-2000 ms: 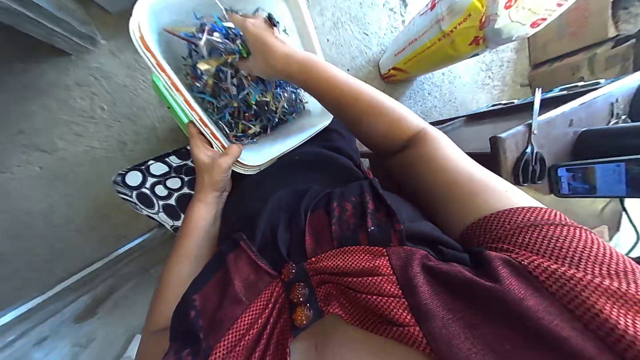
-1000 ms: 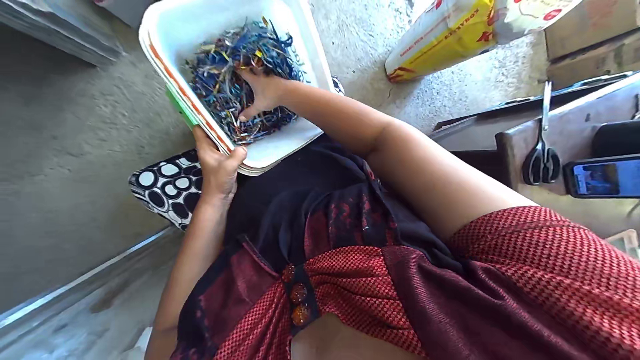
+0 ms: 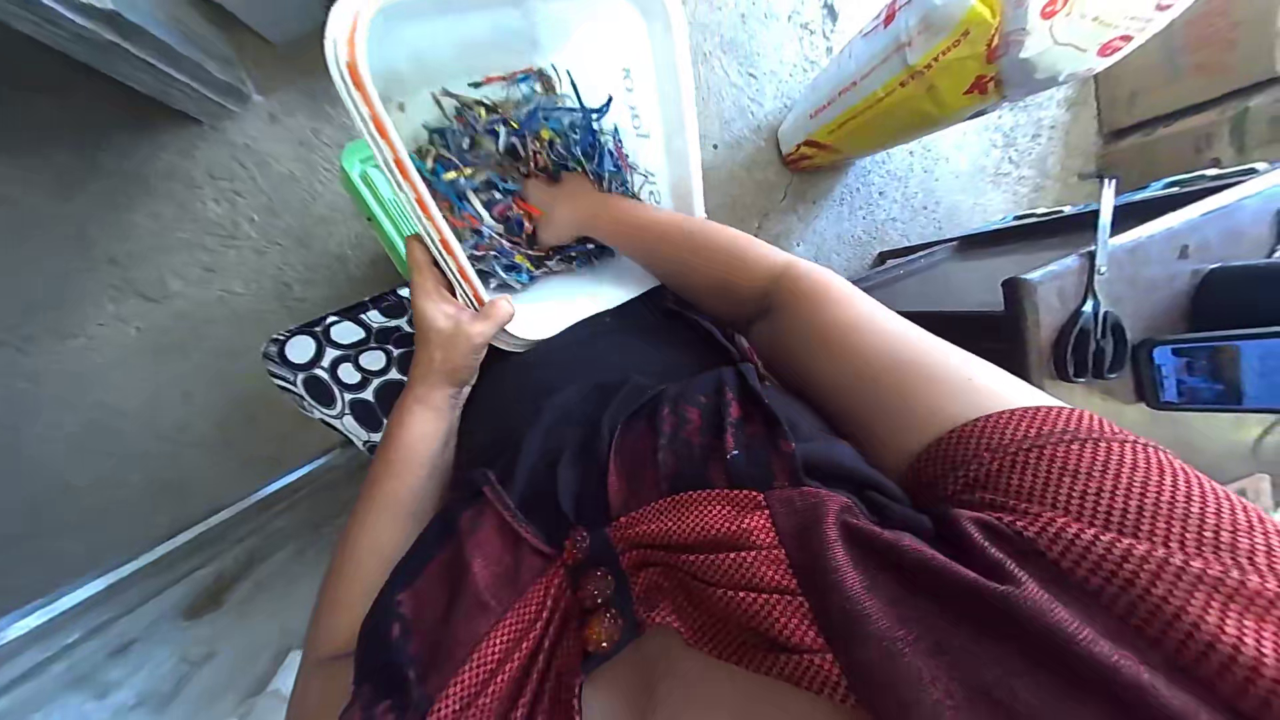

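A white plastic tub (image 3: 680,120) rests tilted at my lap, with orange and white rims stacked at its left side. Inside lies a tangled heap of colourful short strips (image 3: 530,140), mostly blue. My left hand (image 3: 452,325) grips the tub's lower left rim, thumb over the edge. My right hand (image 3: 565,208) reaches into the lower right part of the heap; its fingertips are buried among the strips, so whether they hold any is hidden. A green plastic piece (image 3: 375,205) sticks out beside the tub, just above my left fingers.
A yellow and white printed sack (image 3: 900,85) stands on the concrete floor at upper right, near cardboard boxes (image 3: 1185,65). Black-handled scissors (image 3: 1092,325) and a phone (image 3: 1215,370) lie on a surface at right. A black-and-white patterned cushion (image 3: 345,365) is at left.
My right hand has moved from the heap's upper part, two seconds ago, down into its lower part. The strips have shifted inside the tub. My left hand has stayed on the rim.
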